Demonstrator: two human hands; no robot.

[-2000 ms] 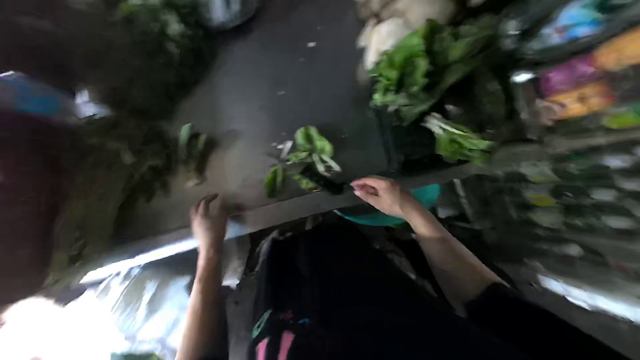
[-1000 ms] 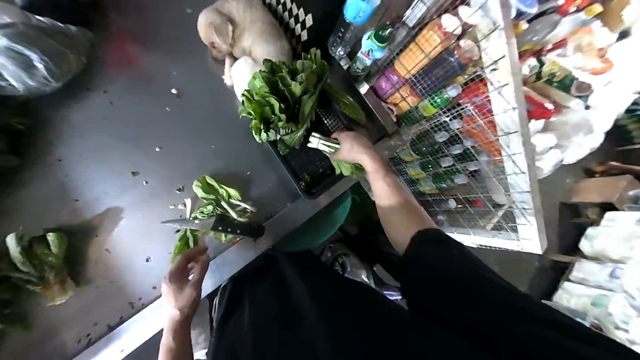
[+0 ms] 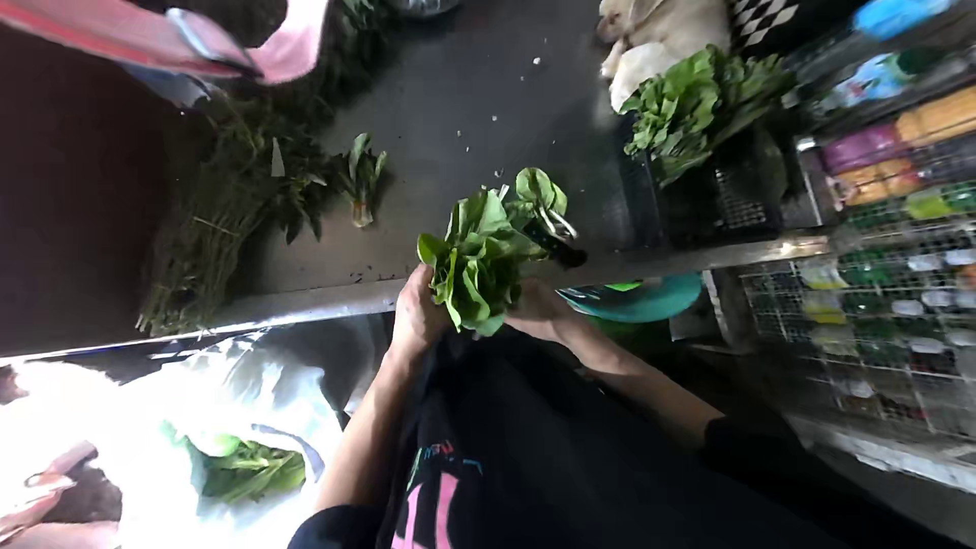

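A bunch of leafy greens point(image 3: 482, 255) is held upright between my two hands over the table's front edge. My left hand point(image 3: 419, 309) grips its left side. On the right side my right hand point(image 3: 537, 311) is closed around the lower part, partly hidden by leaves. Just behind the bunch, on the dark metal table point(image 3: 457, 114), lie a few loose leaves point(image 3: 541, 191) and a knife, its black handle point(image 3: 563, 250) pointing right. More leafy greens point(image 3: 690, 107) are heaped on a black plastic crate point(image 3: 736, 198) to the right. A small tied bunch point(image 3: 362, 179) lies to the left.
Long-stemmed herbs point(image 3: 221, 206) cover the table's left end. A light-coloured dog point(image 3: 667, 34) lies at the back right. Below the front edge are a teal basin point(image 3: 648, 299) and a white bag point(image 3: 252, 404) holding greens. Bottles fill a wire rack point(image 3: 877, 320). Another person's hand point(image 3: 38, 496) shows lower left.
My right hand has moved left from the crate and now holds greens in front of me. My left hand, empty a second ago, now grips them too. The view has turned left.
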